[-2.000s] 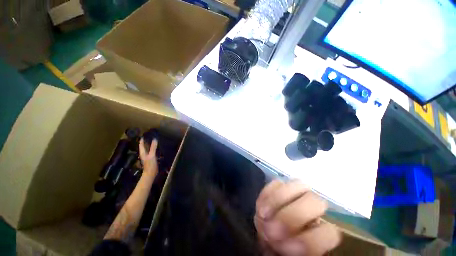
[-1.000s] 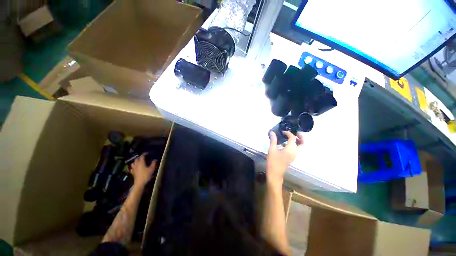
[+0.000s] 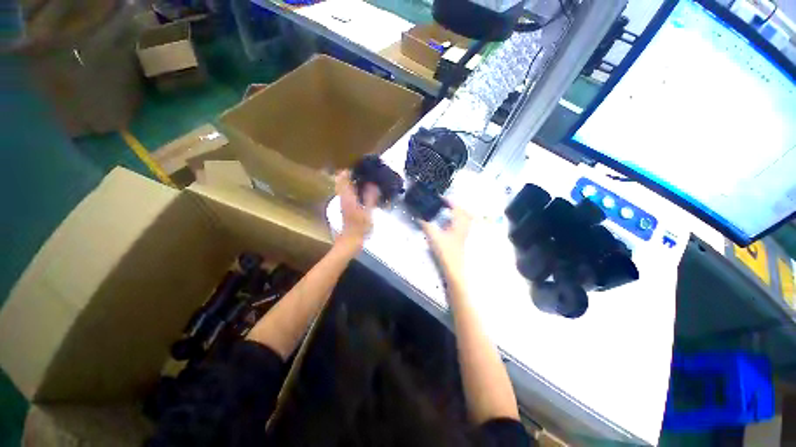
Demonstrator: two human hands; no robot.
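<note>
My left hand (image 3: pixel 356 209) holds a black cylindrical housing (image 3: pixel 377 177) over the left end of the white bench top (image 3: pixel 406 253). My right hand (image 3: pixel 449 229) grips a second black housing (image 3: pixel 424 202) just to the right of it, in front of the round black fan (image 3: pixel 435 157). The two housings are close together; whether they touch is unclear. A heap of black housings (image 3: pixel 567 240) stands on the bench to the right. More black parts (image 3: pixel 218 307) lie jumbled in the left carton (image 3: pixel 105 288).
An open brown carton (image 3: pixel 305 131) stands behind the bench's left end. A crinkled silver duct (image 3: pixel 497 83) and grey column (image 3: pixel 559 83) rise behind the fan. The blue control panel (image 3: pixel 614 208) and monitor (image 3: pixel 689 113) are at the right. A blue stool (image 3: pixel 720 388) stands lower right.
My left hand has come up out of the left carton to the bench with a housing. My right hand has moved left from the heap to the fan, also with a housing. The view has shifted.
</note>
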